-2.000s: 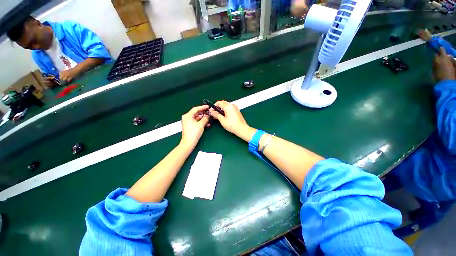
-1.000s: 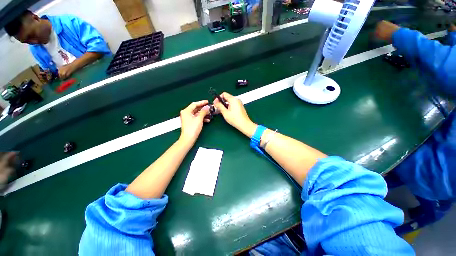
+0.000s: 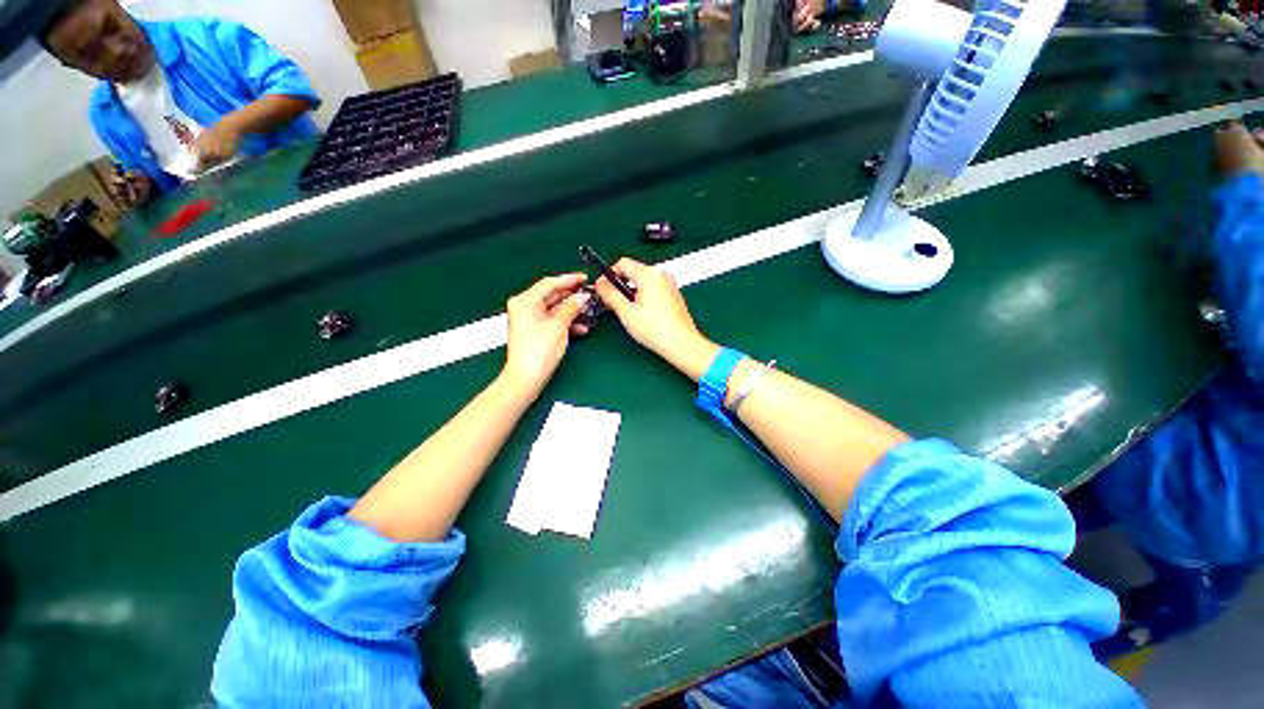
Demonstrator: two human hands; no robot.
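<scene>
My left hand (image 3: 541, 328) holds a small dark electronic assembly (image 3: 591, 308) in its fingertips, just above the white strip. My right hand (image 3: 649, 312) holds a thin black tool (image 3: 604, 270), likely tweezers, tilted with one end up and left; its fingertips meet the assembly. Fingers partly hide the assembly. A blue wrist strap (image 3: 720, 378) is on my right wrist. White paper slips (image 3: 566, 471) lie on the green bench below my hands.
The green belt (image 3: 458, 270) carries spaced small units (image 3: 334, 324), one (image 3: 659, 231) just beyond my hands. A white fan (image 3: 887, 252) stands right. A black gridded tray (image 3: 381, 132) and a person in blue (image 3: 194, 97) are across. Another person's sleeve (image 3: 1238, 263) is far right.
The units on the belt have shifted left. The black tool changed its tilt slightly in my right hand. The neighbour's arm reached over the belt and drew back; a hand at the left edge has gone.
</scene>
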